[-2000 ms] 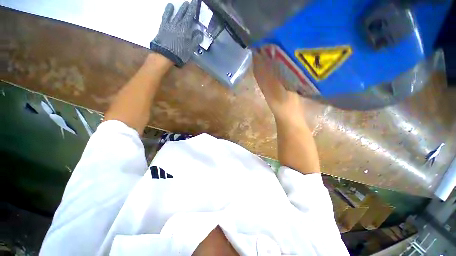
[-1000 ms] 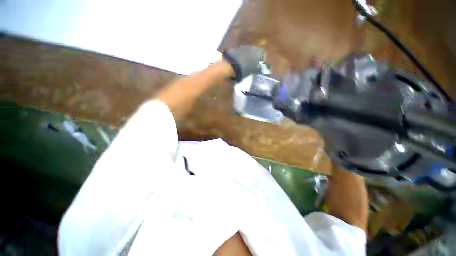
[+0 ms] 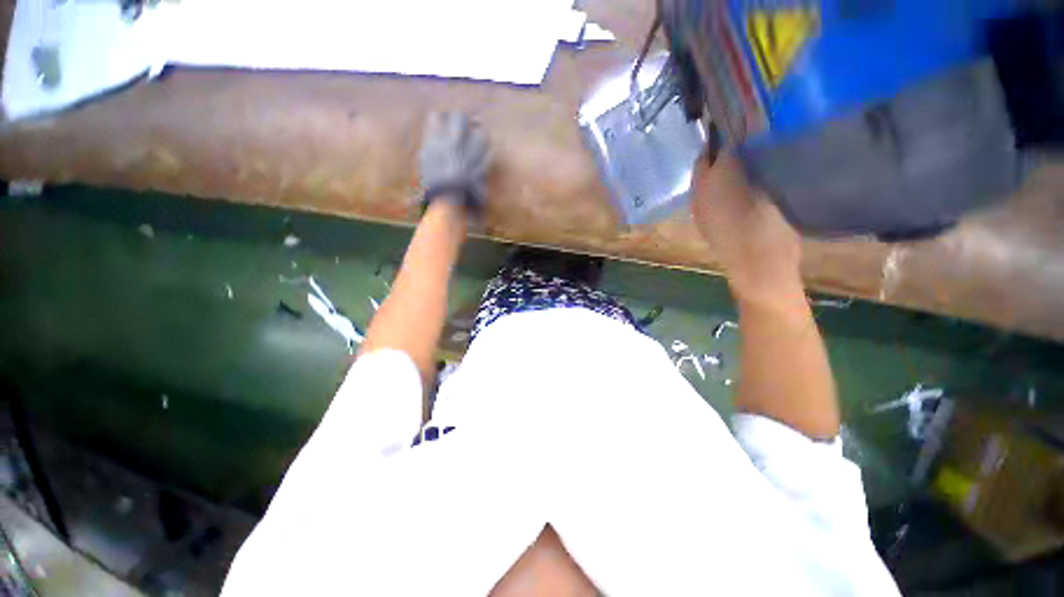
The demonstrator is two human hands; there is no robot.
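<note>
The straight-knife cutting machine [image 3: 887, 128], with a blue and grey motor housing and a yellow warning triangle, stands at the upper right. Its silver base plate [image 3: 653, 163] lies on the brown table, left of the motor. My right hand [image 3: 735, 216] is at the machine's near left side; its fingers are hidden behind the housing, and it appears to hold the machine. My left hand [image 3: 455, 161], in a grey knit glove, is slightly blurred and empty over the table near the front edge, fingers extended, left of the base plate.
The white-topped lay [image 3: 362, 41] lies at the back left of the table [image 3: 292, 140], with small white pieces at its right end. White scraps [image 3: 335, 317] lie on the green floor [image 3: 210, 303]. A cardboard box with yellow tape [image 3: 1009, 478] is at the lower right.
The machine swung around between the frames, and its blue motor side shows again. My left hand has left the base plate area and moved left. The view has shifted, showing more floor.
</note>
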